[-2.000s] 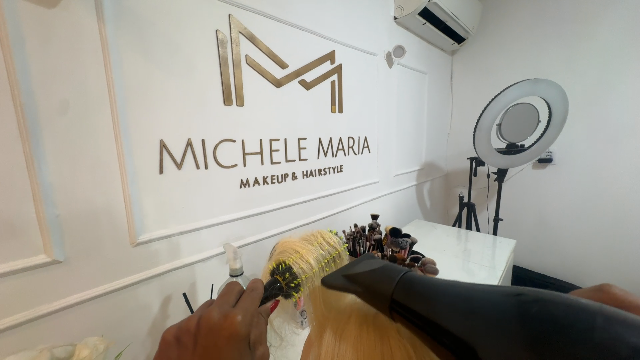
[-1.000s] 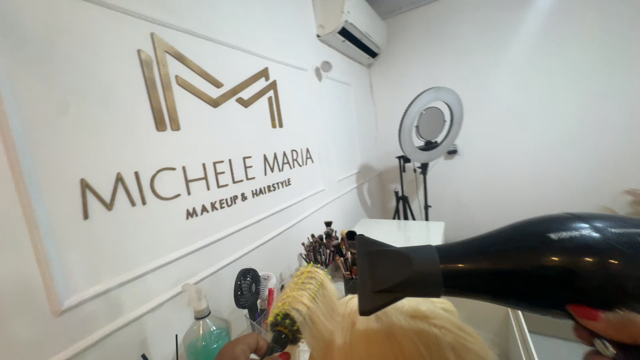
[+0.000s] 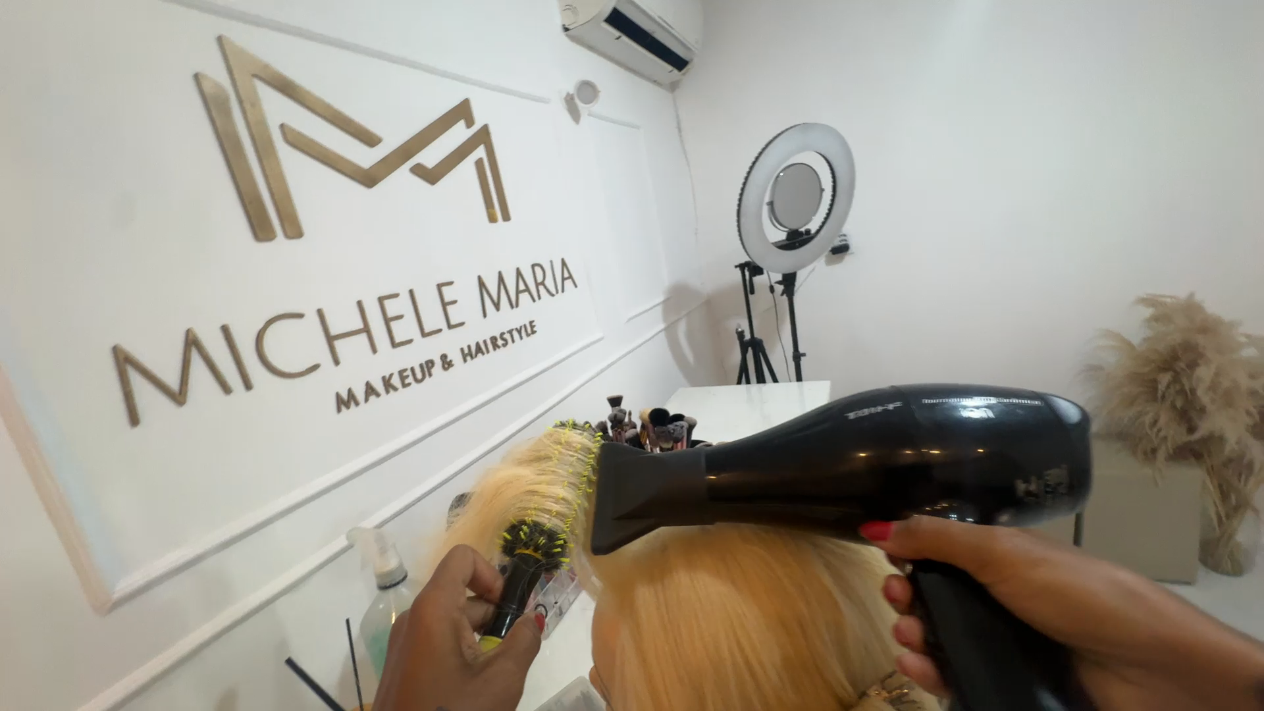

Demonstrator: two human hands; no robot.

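Note:
My left hand (image 3: pixel 459 632) grips the black handle of a round hairbrush (image 3: pixel 534 541) with yellow bristles. A section of blond hair (image 3: pixel 513 479) lies over the brush and is lifted off the head. In my right hand (image 3: pixel 1066 602) is the handle of a black hair dryer (image 3: pixel 889 454). Its flat nozzle (image 3: pixel 642 494) stands right beside the brush and the hair on it. Below the dryer is a head of smooth blond hair (image 3: pixel 741 622), with a clip (image 3: pixel 894 691) low at its right side. The face is mostly hidden.
Makeup brushes (image 3: pixel 657 430) stand behind the nozzle, near a white counter (image 3: pixel 750 398). A spray bottle (image 3: pixel 380 592) is left of my left hand. Farther back are a ring light (image 3: pixel 796 197) on a stand and, at the right, dried pampas grass (image 3: pixel 1180 385). A wall with raised lettering runs along the left.
The brush with the hair has risen beside the nozzle since a second ago. More of both my hands shows now. The view has shifted.

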